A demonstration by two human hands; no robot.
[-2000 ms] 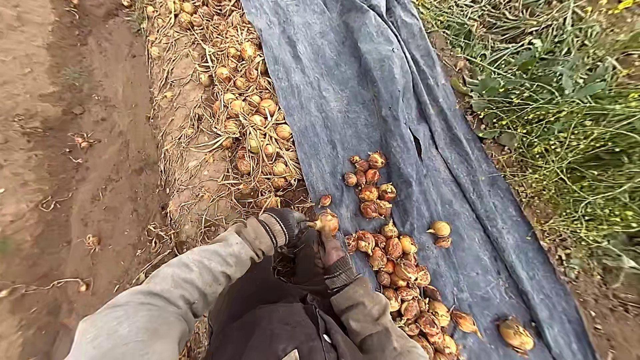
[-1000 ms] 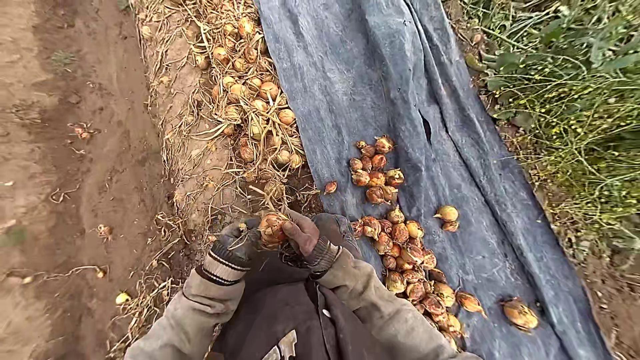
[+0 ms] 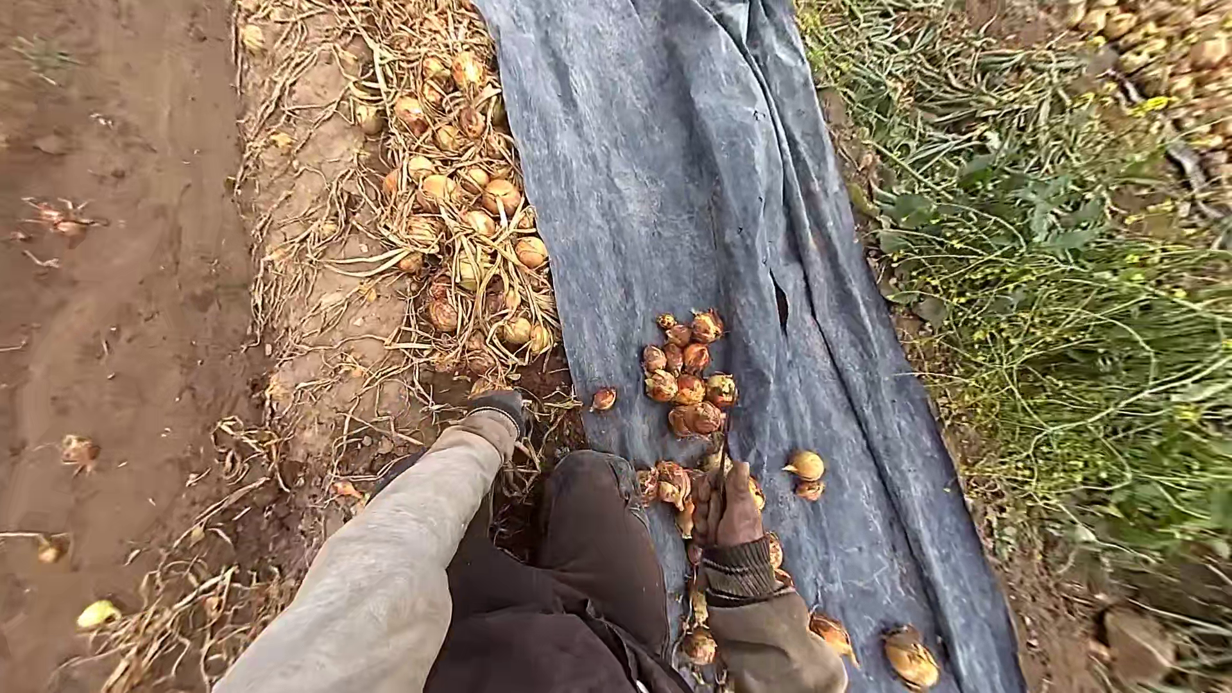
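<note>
My left hand [image 3: 502,409], in a dark glove, reaches down to the near end of the row of onions [image 3: 500,197] with dry tops; its fingers are mostly hidden, so its grip cannot be told. Over the onion pile on the blue-grey fabric sheet [image 3: 616,173] is my right hand [image 3: 729,505], its fingers curled around a thin dark tool, perhaps a blade, that points up. More reddish-brown onions [image 3: 690,371] lie in a group just beyond this hand. One small onion [image 3: 603,398] rests alone near the sheet's left edge.
My bent knee [image 3: 592,491] is between both hands. Bare soil [image 3: 115,289] runs along the left. Green weeds [image 3: 1039,337] border the sheet on the right, with another heap of onions [image 3: 1184,48] at the upper right. A stone-like lump [image 3: 1139,645] lies lower right.
My hands were together around an onion one second ago. They are now apart, the left at the onion row and the right over the pile on the sheet. The onion has left their joint hold.
</note>
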